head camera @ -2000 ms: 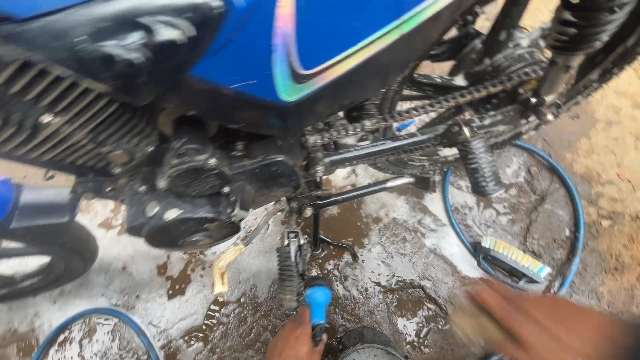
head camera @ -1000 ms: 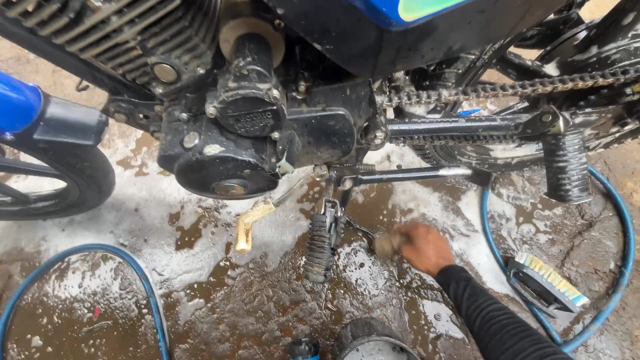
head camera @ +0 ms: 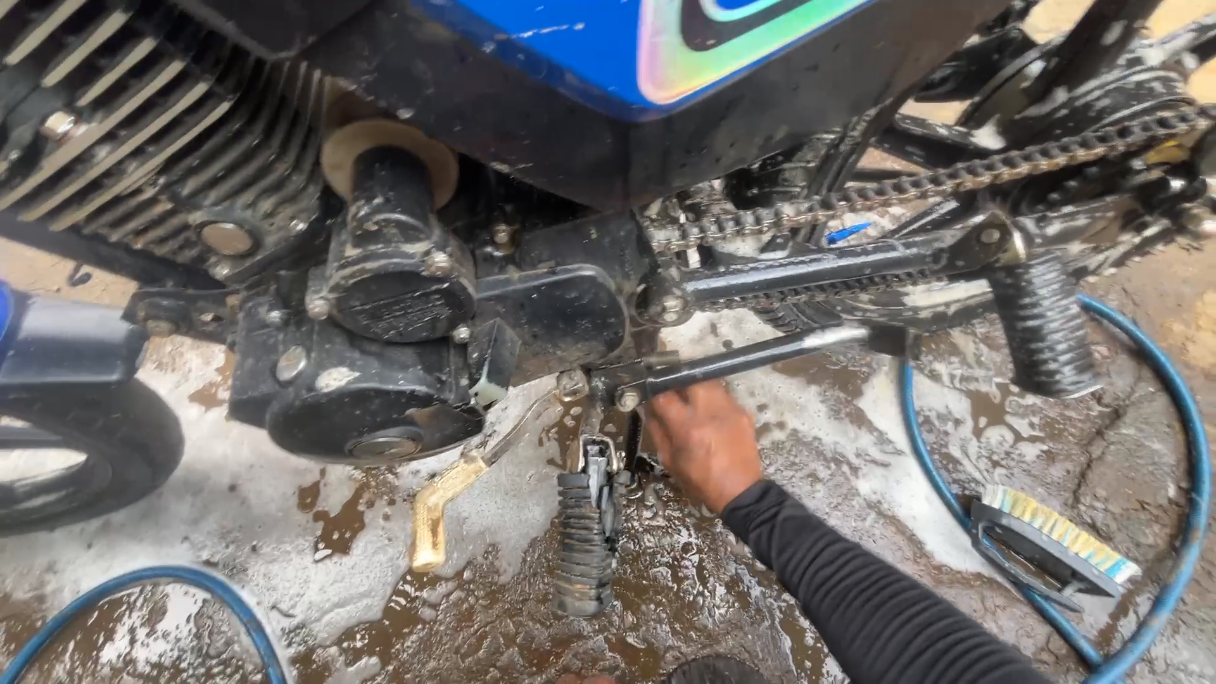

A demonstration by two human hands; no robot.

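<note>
My right hand, in a black sleeve, reaches in under the motorcycle just below the black stand bar. Its fingertips are hidden behind the bar and bracket, so what they hold cannot be told. Left of the hand hangs a ribbed rubber footpeg, and farther left the gear lever with a yellowish rubber tip. Only a sliver of my left hand shows at the bottom edge. The black engine cover and the drive chain are wet or soapy in places.
A scrub brush with pale bristles lies at the right against a blue hose. More hose curves at lower left. Wet, foamy ground lies below. A rear footpeg juts down at right; the front wheel is at left.
My right hand has moved from the lower right to beneath the stand bar. The left hand, earlier on a blue-topped object at the bottom, has mostly left the view.
</note>
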